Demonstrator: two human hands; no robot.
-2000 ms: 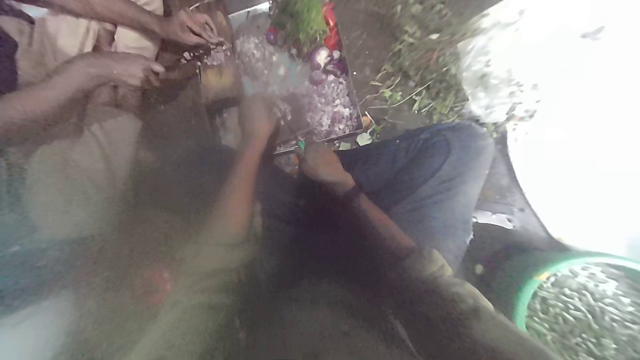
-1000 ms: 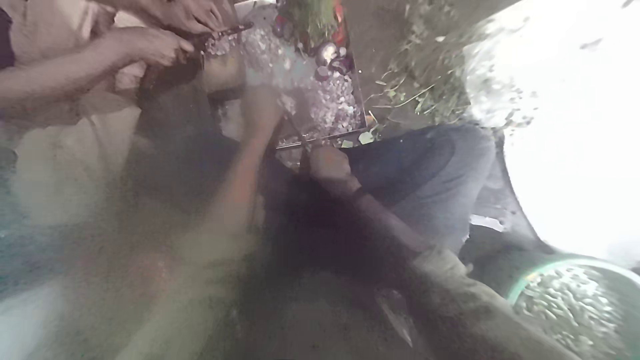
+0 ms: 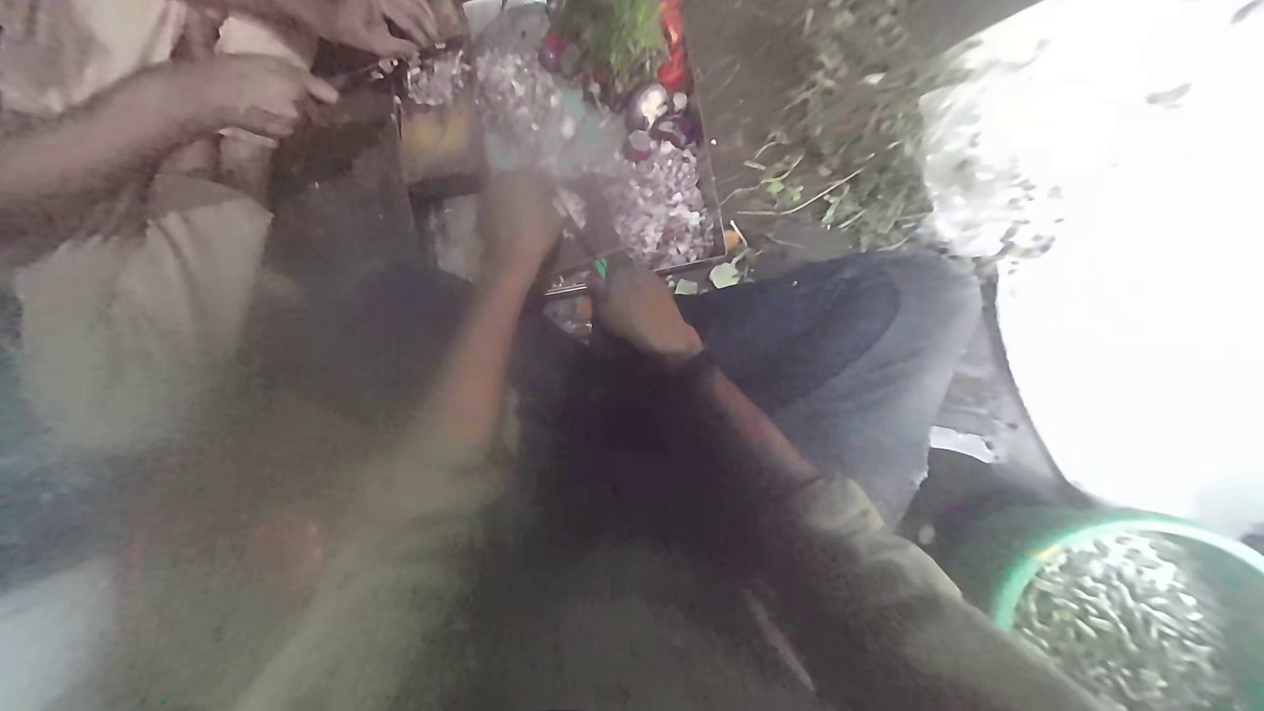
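Observation:
My right hand point(image 3: 647, 306) is closed round the green handle of a knife point(image 3: 589, 247), whose blade points up and left toward my other hand. My left hand point(image 3: 518, 222) is at the near side of a shallow tray point(image 3: 706, 188); it is blurred, and whether it holds anything cannot be told. Finely chopped onion point(image 3: 664, 202), purple-skinned onions point(image 3: 649, 107), a bunch of green herbs point(image 3: 622, 39) and red peppers or tomatoes point(image 3: 672, 44) lie in the tray.
A co-worker's hands point(image 3: 262, 94) work at the upper left beside a wooden block point(image 3: 439, 143). Leafy stems point(image 3: 849, 148) lie right of the tray, near a large bright white surface point(image 3: 1136, 247). A green-rimmed tub point(image 3: 1007, 592) of small pale pieces stands lower right.
My hands stay in about the same places by the tray, with small movements. The co-worker's hands have shifted slightly.

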